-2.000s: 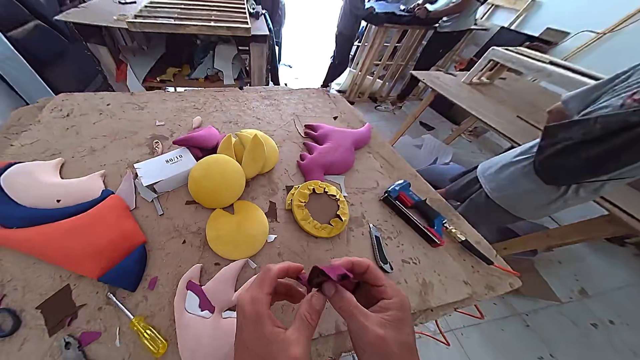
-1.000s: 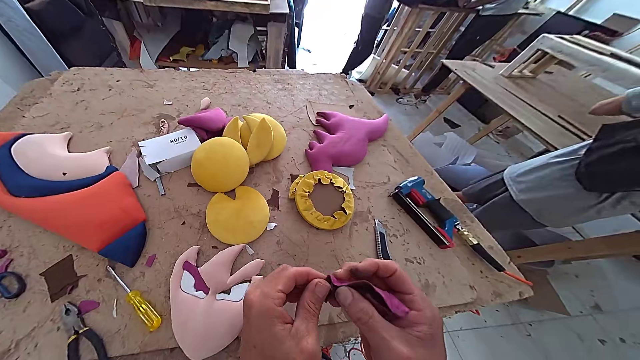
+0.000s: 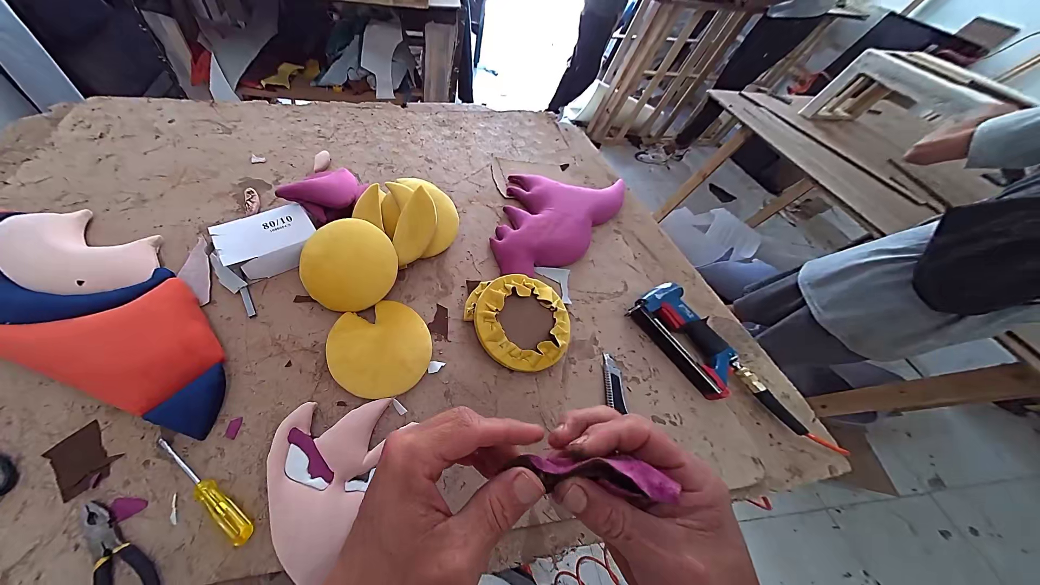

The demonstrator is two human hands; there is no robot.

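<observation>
Between my hands, near the table's front edge, is a small magenta fabric piece (image 3: 626,475) with a dark underside. My left hand (image 3: 455,496) pinches its left end between thumb and fingers. My right hand (image 3: 650,496) grips its middle and right part, thumb below and fingers above. Beside my left hand lies a pale pink padded shape (image 3: 313,504) with white and magenta patches, partly hidden by that hand. A snap-off utility knife (image 3: 614,382) lies just beyond my right hand. Farther off is a yellow fabric-wrapped ring (image 3: 487,341) with gathered edges.
On the table (image 3: 455,134) lie yellow padded discs (image 3: 378,349), a magenta padded shape (image 3: 561,215), a white box (image 3: 262,240), an orange and blue padded piece (image 3: 122,341), a pneumatic stapler (image 3: 682,333), a screwdriver (image 3: 213,496) and pliers (image 3: 110,540). A person (image 3: 877,276) stands at the right.
The magenta piece has been turned and spread wider between my hands, its pink side now facing right. The person's forearm at the right reaches farther into view. The view has shifted slightly.
</observation>
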